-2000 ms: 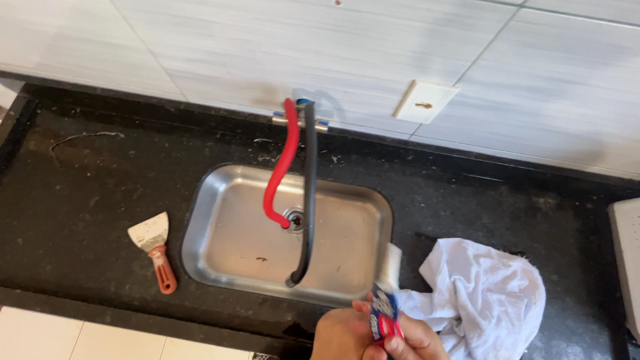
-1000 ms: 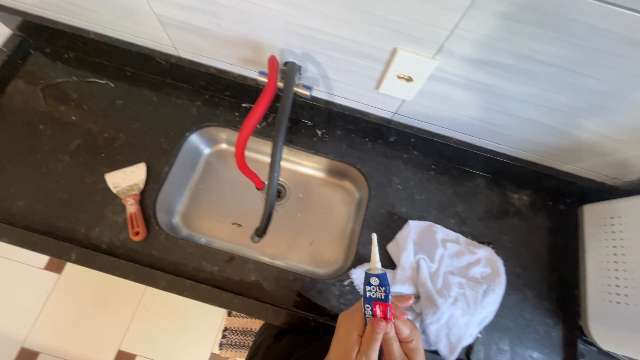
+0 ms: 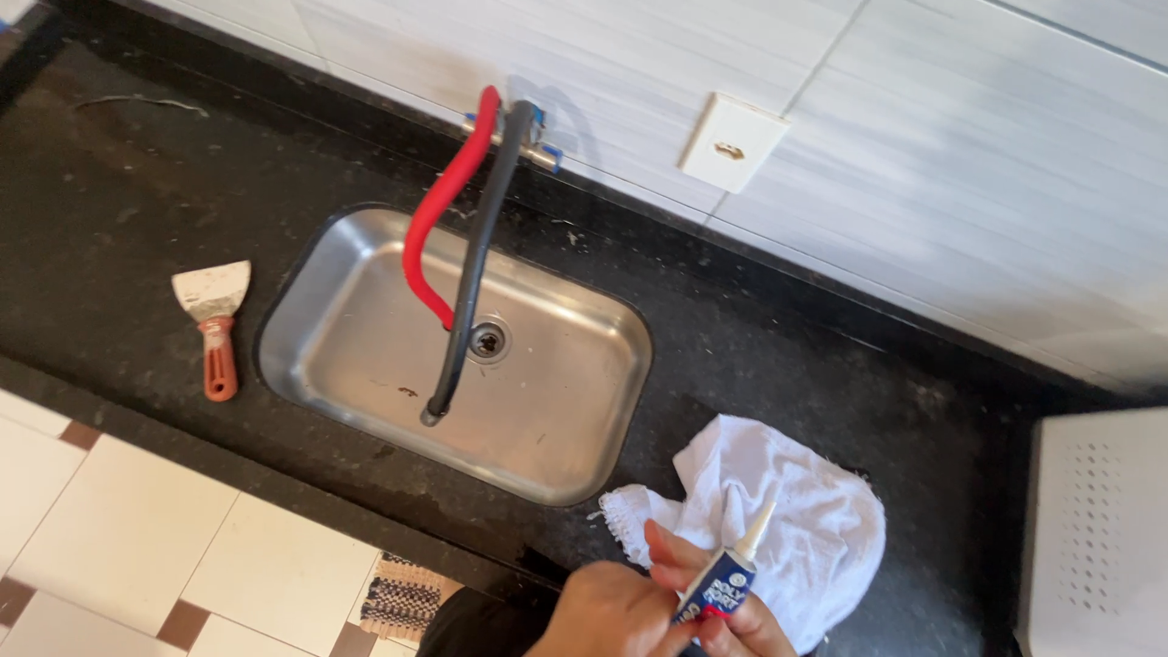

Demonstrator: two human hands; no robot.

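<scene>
Both of my hands are at the bottom, over the counter's front edge. My left hand (image 3: 611, 611) lies against the lower part of a blue and red Poly Fort tube (image 3: 721, 589); whether its fingers grip the tube is hard to tell. My right hand (image 3: 748, 630) holds the tube from the right and below, its pale nozzle pointing up and to the right. Behind the tube lies a crumpled white cloth (image 3: 803, 511). In the steel sink (image 3: 547, 401) hang a red hose (image 3: 424, 242) and a black hose (image 3: 484, 228), both coming from the wall valve (image 3: 541, 157).
A putty knife (image 3: 217, 338) with a reddish handle lies left of the sink on the black stone counter (image 3: 301, 146). A white perforated appliance or box (image 3: 1104, 529) stands at the right end. A power outlet (image 3: 733, 143) is on the tiled wall. A woven mat (image 3: 406, 593) lies on the floor.
The tube stood upright a second ago and now leans to the right. My left hand shows more plainly at its left side. The view has shifted somewhat.
</scene>
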